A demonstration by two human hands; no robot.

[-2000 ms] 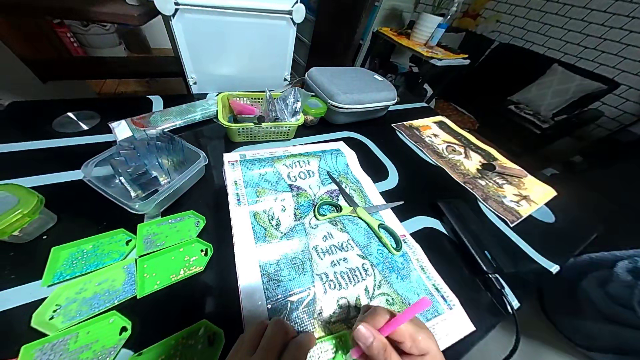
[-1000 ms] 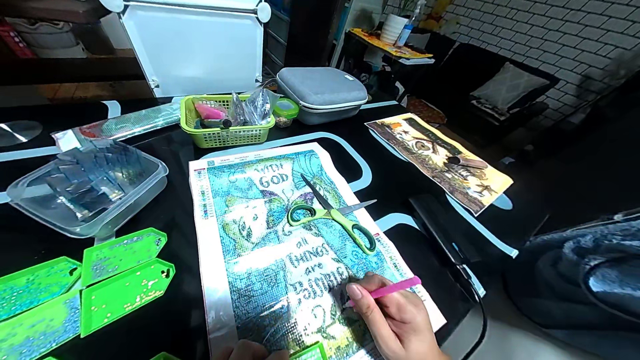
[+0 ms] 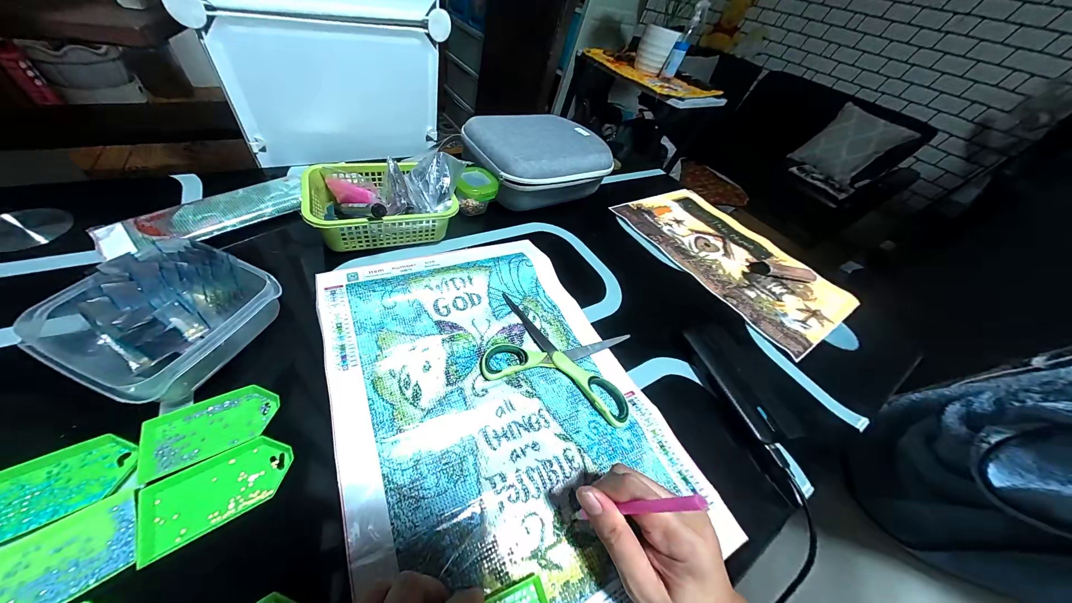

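A diamond painting canvas [image 3: 435, 435] with lettering and butterfly patterns lies on the black table. My right hand [image 3: 662, 536] pinches a pink applicator pen [image 3: 662, 505], its tip at the canvas just below the lettering. At the bottom edge my left hand [image 3: 427, 589] shows only its fingers, beside the corner of a green bead tray [image 3: 521, 591]; whether it grips the tray cannot be seen. Open scissors [image 3: 553, 358] with green handles rest across the canvas. Several green trays [image 3: 209, 494] holding small beads sit at the left.
A clear plastic container [image 3: 243, 335] of small packets stands left. Behind are a green basket [image 3: 389, 230], a small lidded tub [image 3: 476, 191] and a grey case [image 3: 536, 155]. On the right lie a printed picture [image 3: 737, 268] and a black device [image 3: 737, 402] with a cable.
My right hand, with the pink pen, has moved away from my left hand, from the lower edge of the canvas up to just below the lettering. The view has shifted.
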